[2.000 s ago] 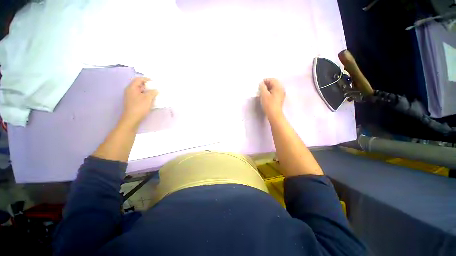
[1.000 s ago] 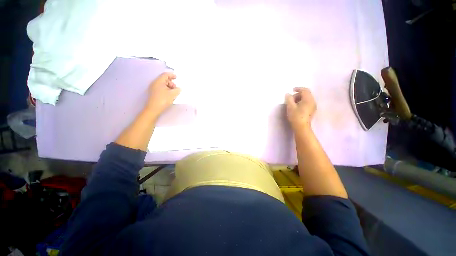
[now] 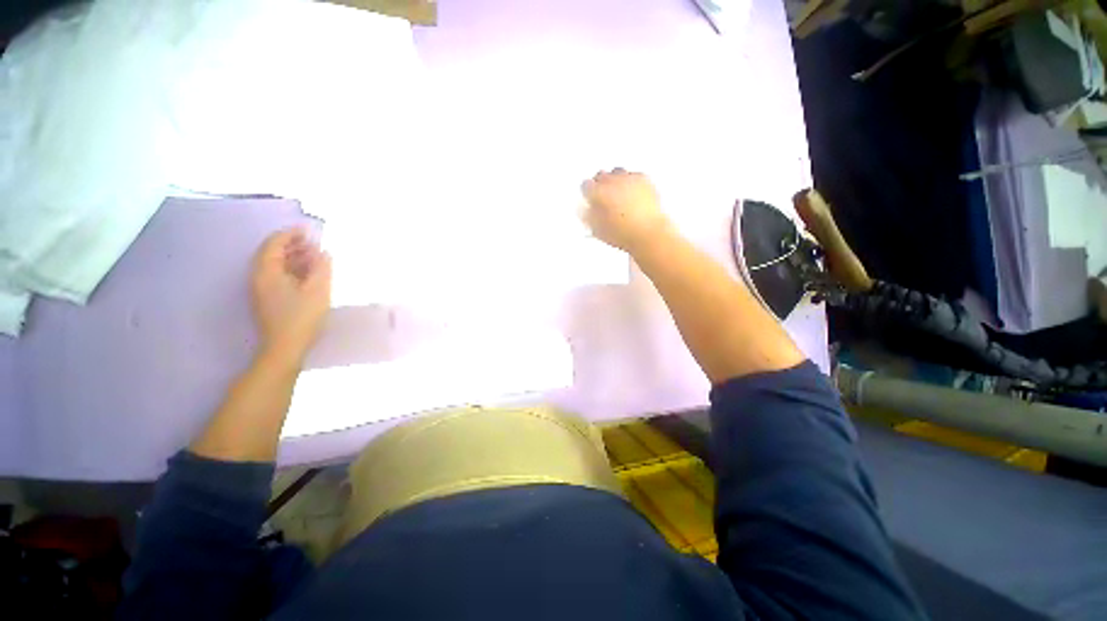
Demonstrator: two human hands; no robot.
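Note:
A white cloth panel [image 3: 473,231] lies on the lilac table [image 3: 182,291], very bright, so most of its edges are lost in glare. My left hand [image 3: 293,285] is at its left edge with curled fingers. My right hand [image 3: 624,206] is at its right side, knuckles up, fingertips hidden. I cannot tell whether either hand grips the cloth. A narrow white strip [image 3: 437,386] lies along the table's front edge, in front of the panel.
A crumpled white pile [image 3: 73,146] is at the left. A steam iron [image 3: 772,257] with a brown handle stands at the right, its dark hose [image 3: 935,318] running right. A brown strip [image 3: 407,10] is at the far edge. A yellow crate [image 3: 662,479] is below the front edge.
The view has shifted. My right hand has moved inward, away from the iron, and turned knuckles up. The panel's lower right edge and the strip's right end now show.

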